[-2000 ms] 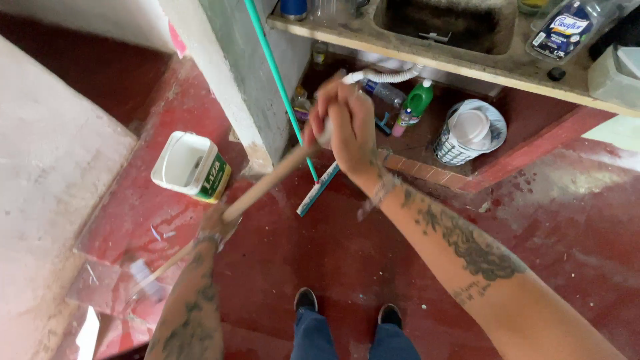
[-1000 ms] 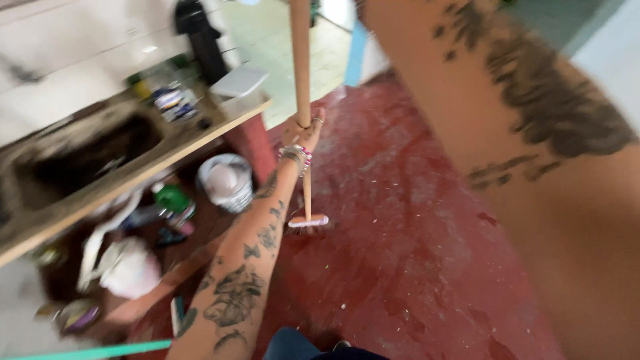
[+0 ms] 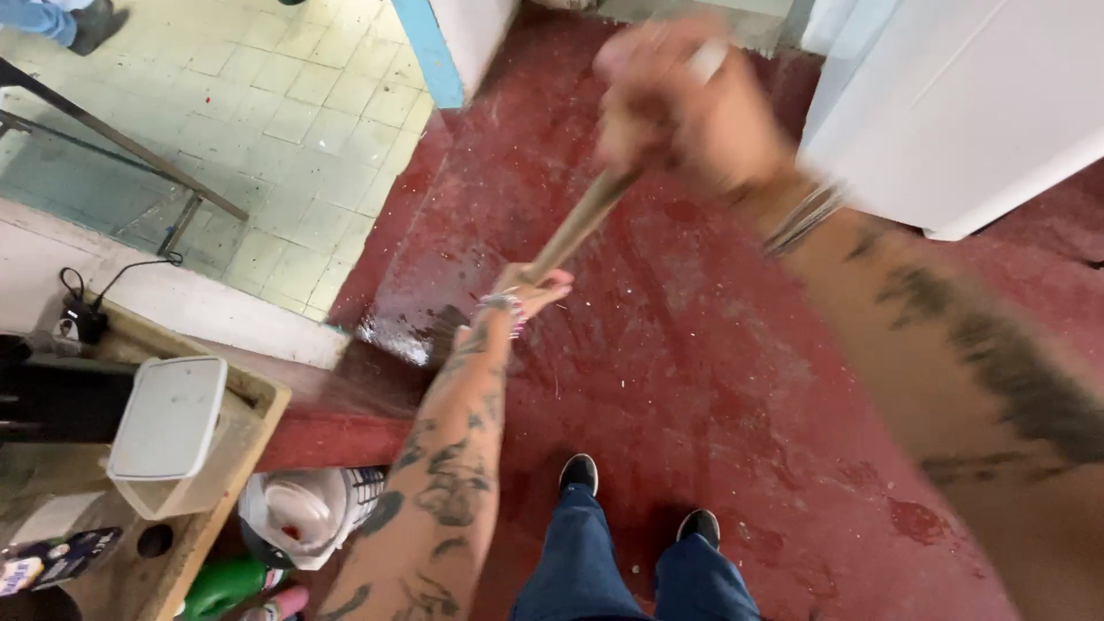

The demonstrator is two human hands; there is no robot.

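Note:
A wooden broom handle slants across the upper middle of the view. My right hand, blurred by motion, is closed around its upper end. Lower down the pole, my left hand is wrapped around it, with beaded bracelets at the wrist. The dark bristles of the broom show blurred behind my left forearm, over the red floor near the wall's base; the rest of the broom head is hidden. Beside the bristles lies a shiny wet patch.
At the lower left are a counter with a lidded plastic container, a bin with a white liner and a green bottle. A white panel stands at upper right, a blue-edged wall at top. Another person's leg shows upper left.
The view has swung right, away from the sink. My left hand still holds the pole; my right hand, out of view one second ago, shows at the pole's upper end.

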